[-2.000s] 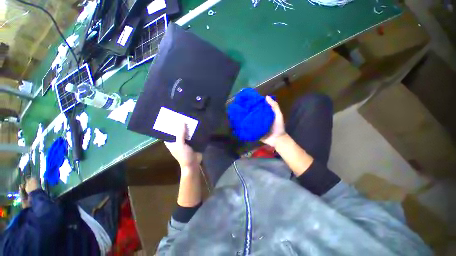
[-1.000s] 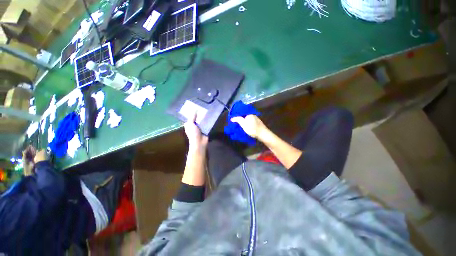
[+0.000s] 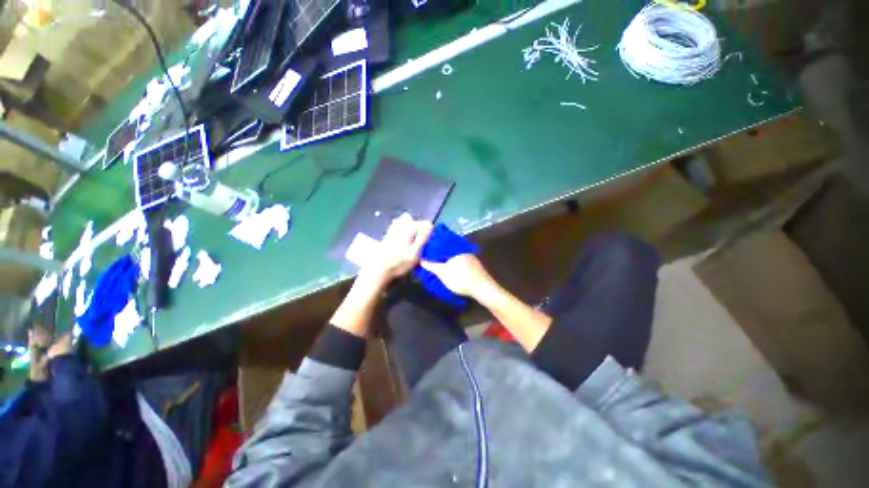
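A small solar panel (image 3: pixel 398 191) lies dark back up on the near edge of the green bench, its white label (image 3: pixel 362 250) partly beside my left hand. My left hand (image 3: pixel 402 243) is over the middle of the panel, fingers bunched close to the cloth; whether it grips the panel's cable is hidden. My right hand (image 3: pixel 459 274) holds the blue cloth (image 3: pixel 448 246) at the panel's near right corner. The two hands nearly meet. The junction box is hidden behind my left hand.
Stacked panels (image 3: pixel 329 107) lie at the back left, with a clear bottle (image 3: pixel 224 200) and white scraps (image 3: pixel 262 226) nearer. White strands (image 3: pixel 564 52) and a white coil (image 3: pixel 670 44) lie at the back right. A neighbour's sleeve (image 3: pixel 67 400) and second blue cloth (image 3: pixel 107 300) are far left.
The panel went from raised in my left hand to resting at the bench edge. My left hand moved from the label to the panel's middle, and my right hand brought the cloth beside it.
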